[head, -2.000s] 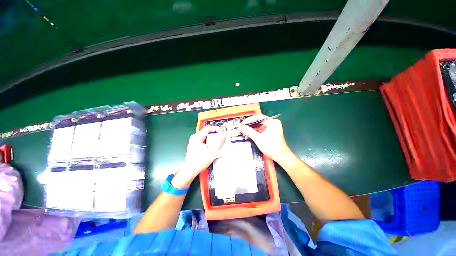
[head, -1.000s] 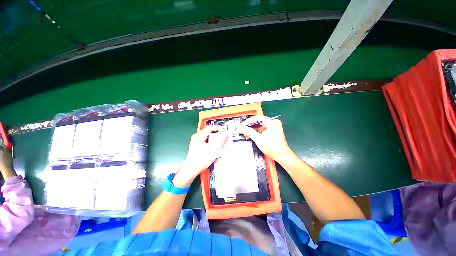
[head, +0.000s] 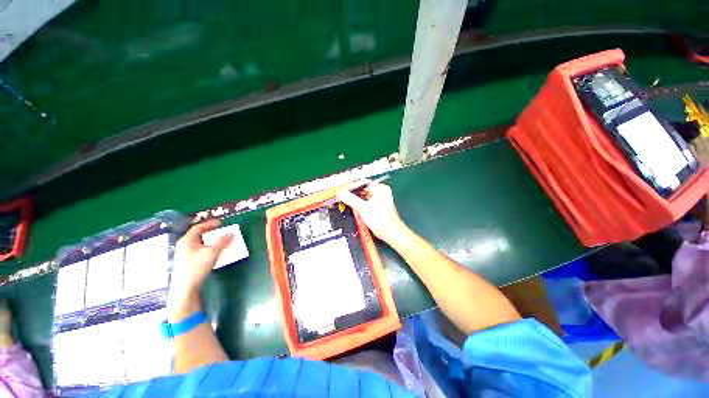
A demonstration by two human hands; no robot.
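An open tablet (head: 350, 284) lies in a red-orange foam frame (head: 281, 311) in front of me, with a white battery (head: 326, 281) on its lower part and a silvery board area above. My right hand (head: 375, 208) is at the frame's upper right corner, with thin tweezers (head: 378, 182) between its fingers. A small yellow-orange spot shows beside its fingertips. My left hand (head: 194, 256), with a blue wristband, is left of the frame. Its thumb overlaps a white square (head: 233, 249); whether it grips the square cannot be told.
A clear tray (head: 117, 308) with two rows of white batteries is at the left. A stack of red foam frames (head: 556, 159) with an open tablet on top is at the right. A white post (head: 426, 78) stands behind the bench. People in pink sleeves are at both sides.
The view has shifted and turned rightward. My left hand has left the tablet's top and moved left; a white square now shows there. My right hand has moved to the frame's upper right corner.
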